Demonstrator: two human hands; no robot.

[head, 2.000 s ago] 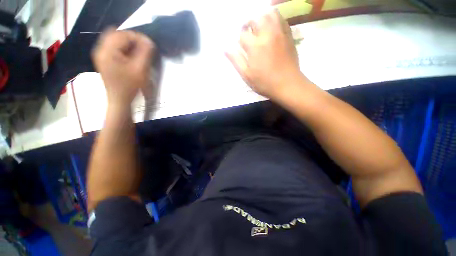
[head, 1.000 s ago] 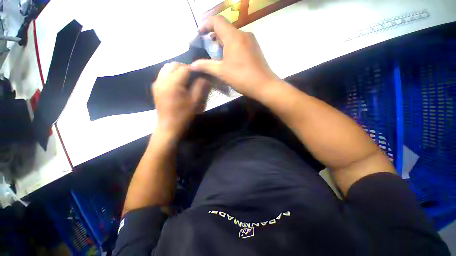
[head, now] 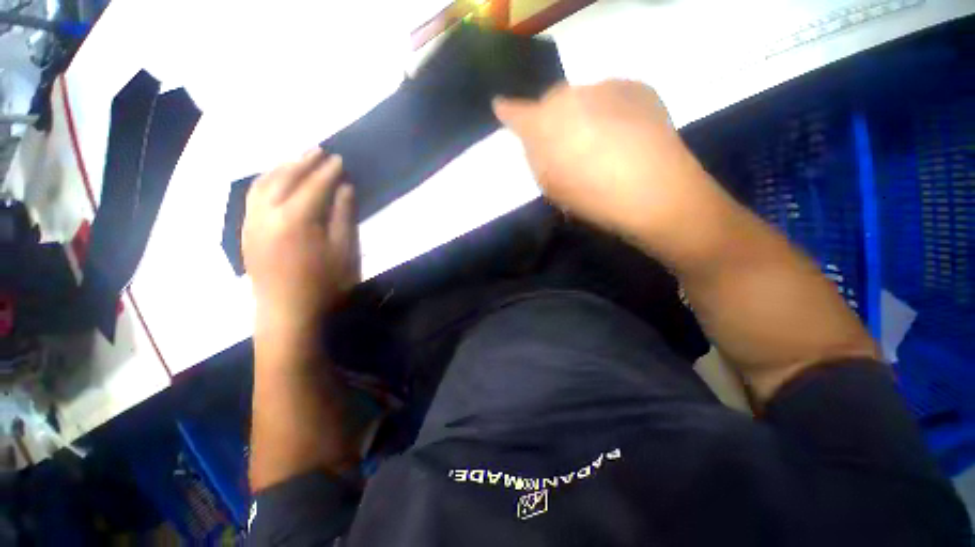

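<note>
A dark curved panel [head: 412, 134] lies on the white tabletop, its right end under the yellow-lit machine area [head: 486, 21] at the top of the view. My left hand [head: 299, 219] rests on the panel's left part, fingers bent over it. My right hand [head: 593, 139] is at the panel's right end, thumb and fingertips at its lower right edge. The right hand is blurred, and whether it pinches the cloth cannot be told. The needle and foot cannot be made out.
Dark pointed pieces [head: 139, 192] lie fanned on the left of the table. Faint ruler marks [head: 845, 27] run along the table at the upper right. Blue perforated crates [head: 813, 203] stand below the table at the right, and blue crate parts show at the lower left.
My hands have moved apart, the left one leftward and the right one rightward. The dark panel now lies spread between them, reaching up to the lit area. The pale piece no longer shows.
</note>
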